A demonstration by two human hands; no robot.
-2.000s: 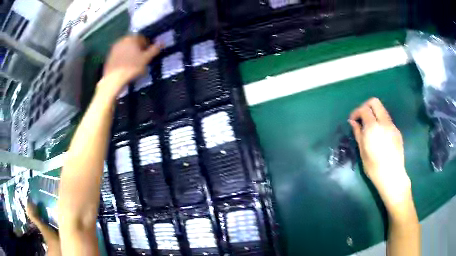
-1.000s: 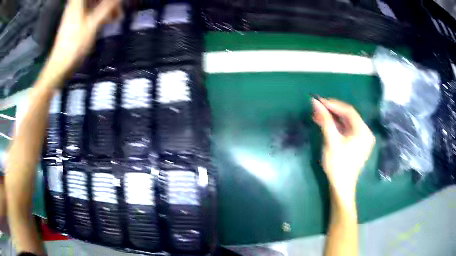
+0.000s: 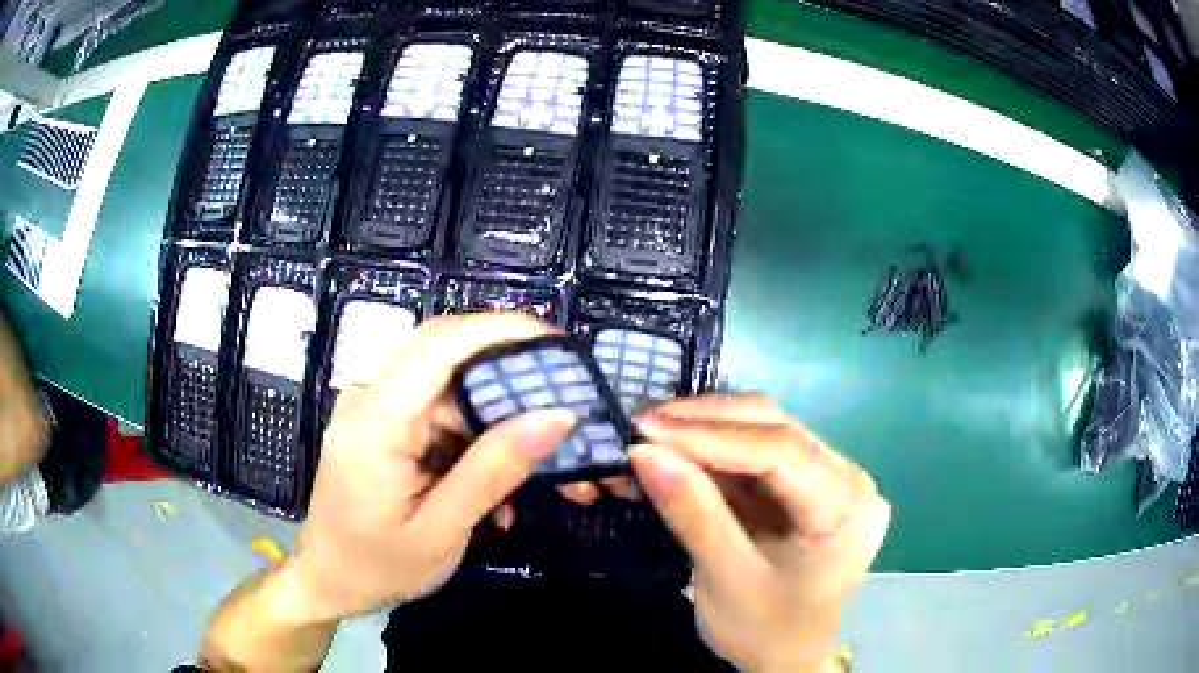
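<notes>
My left hand (image 3: 421, 460) holds a phone front housing (image 3: 546, 401) with its pale keypad facing up, the thumb lying on the keys. My right hand (image 3: 756, 506) has its thumb and forefinger pinched at the housing's right edge; whether an insert is between them is too small to tell. Both hands are above the near edge of the black blister tray (image 3: 721, 197), whose pockets hold more housings with pale keypads. A loose pile of thin dark inserts (image 3: 910, 300) lies on the green mat (image 3: 815, 171), right of the tray.
A crumpled clear plastic bag (image 3: 1157, 329) lies at the right edge. Stacked black trays (image 3: 973, 53) stand at the far right. Striped pieces (image 3: 59, 151) lie at the left. Part of another person's arm (image 3: 16, 401) shows at the left rim. Grey floor shows below the bench.
My left hand has come back from the far part of the tray and now holds a housing. My right hand has moved left from beside the pile to the housing. The view has shifted.
</notes>
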